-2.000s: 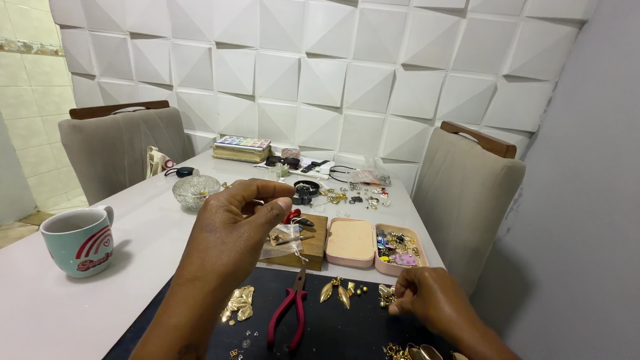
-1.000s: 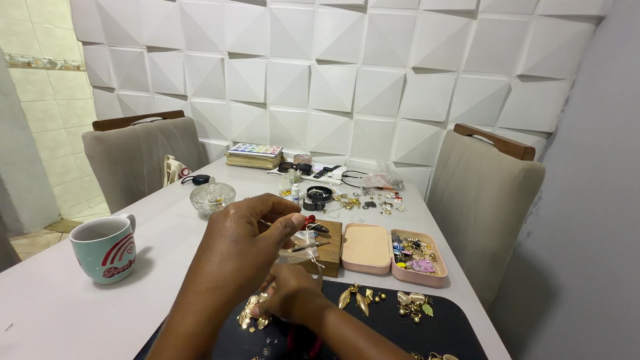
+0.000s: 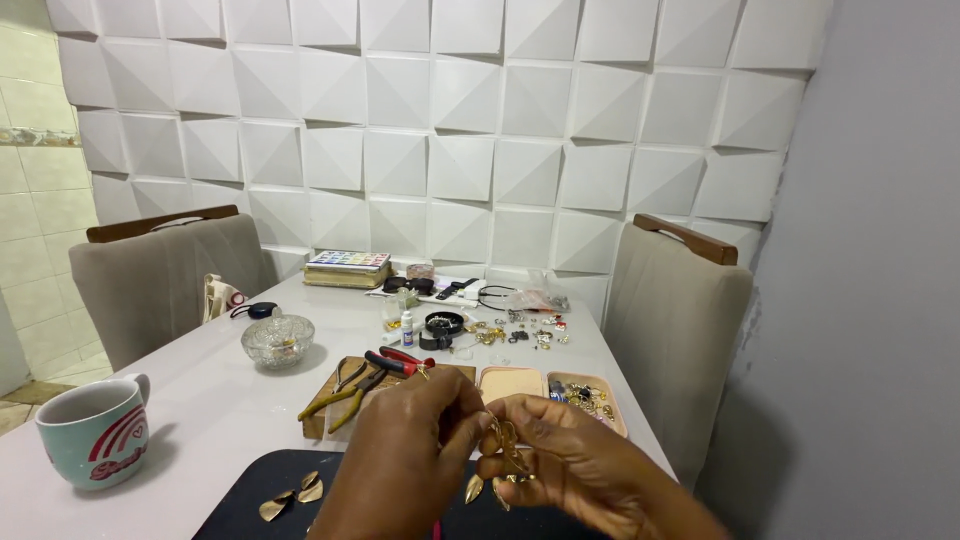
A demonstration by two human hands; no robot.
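My left hand (image 3: pixel 420 442) and my right hand (image 3: pixel 570 457) meet above the black mat (image 3: pixel 247 487). Between their fingertips is a gold-coloured jewellery piece (image 3: pixel 508 442), gripped from both sides; its exact form is partly covered by the fingers. Gold leaf-shaped pieces (image 3: pixel 276 506) lie on the mat left of my left wrist, and another gold leaf piece (image 3: pixel 473 488) lies below the hands. Behind my left hand, pliers with yellowed handles (image 3: pixel 365 386) and red-and-black handled pliers (image 3: pixel 394 361) rest on a wooden block (image 3: pixel 319 426).
A pink case (image 3: pixel 512 384) holding small jewellery stands behind my right hand. At left are a mug (image 3: pixel 94 435) and a glass bowl (image 3: pixel 277 341). Farther back lie a small bottle (image 3: pixel 407 330), a black bracelet (image 3: pixel 444 323), loose jewellery (image 3: pixel 491 335) and books (image 3: pixel 346 270). Chairs flank the table.
My right hand has come from the mat's right side, past low beside my left wrist, up to my left fingertips. A gold piece now shows between both hands.
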